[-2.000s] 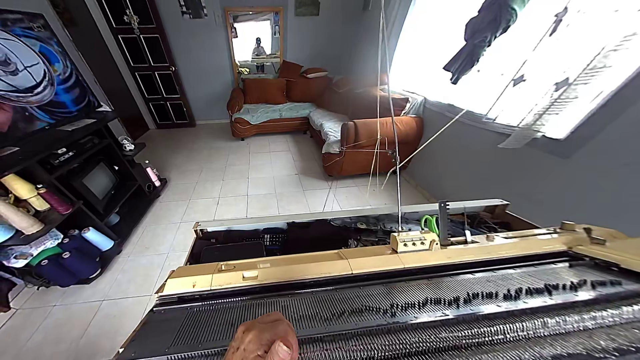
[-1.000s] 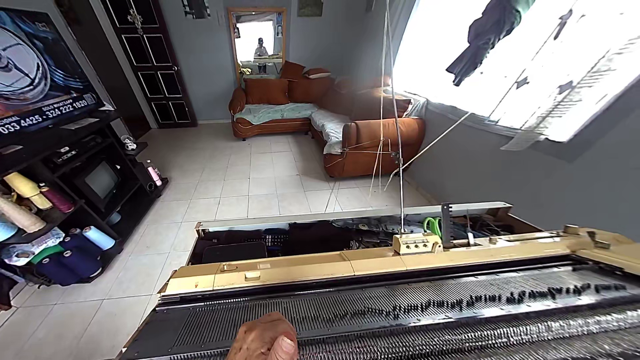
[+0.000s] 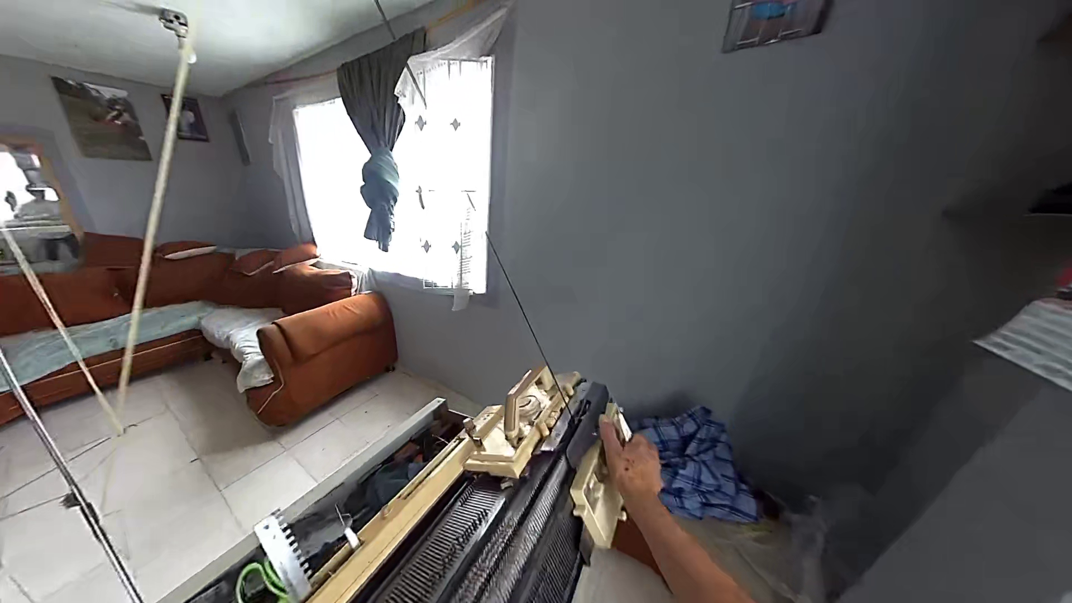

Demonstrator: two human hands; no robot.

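Note:
My right hand [image 3: 634, 466] grips the cream front carriage [image 3: 599, 494] at the far right end of a flat-bed knitting machine, thumb up along its top. Beside it, across a dark connecting arm, sits the cream main carriage [image 3: 511, 435] with its raised handle. A thin dark yarn [image 3: 521, 308] slants down to the carriages. Rows of metal needles [image 3: 448, 536] run along the two beds toward me, with dark knitted fabric [image 3: 511, 544] between them. My left hand is out of view.
A cream rail [image 3: 402, 515] borders the rear bed, with a toothed comb tool [image 3: 283, 557] and green-handled scissors [image 3: 260, 579] beside it. Blue plaid cloth [image 3: 695, 461] lies beyond my hand, near the grey wall. Yarn mast rods [image 3: 71, 494] stand at left; an orange sofa [image 3: 331, 352] is behind.
The view has swung far to the right. My right hand and the carriages now show; the hand seen earlier at the near edge of the needle bed is out of view.

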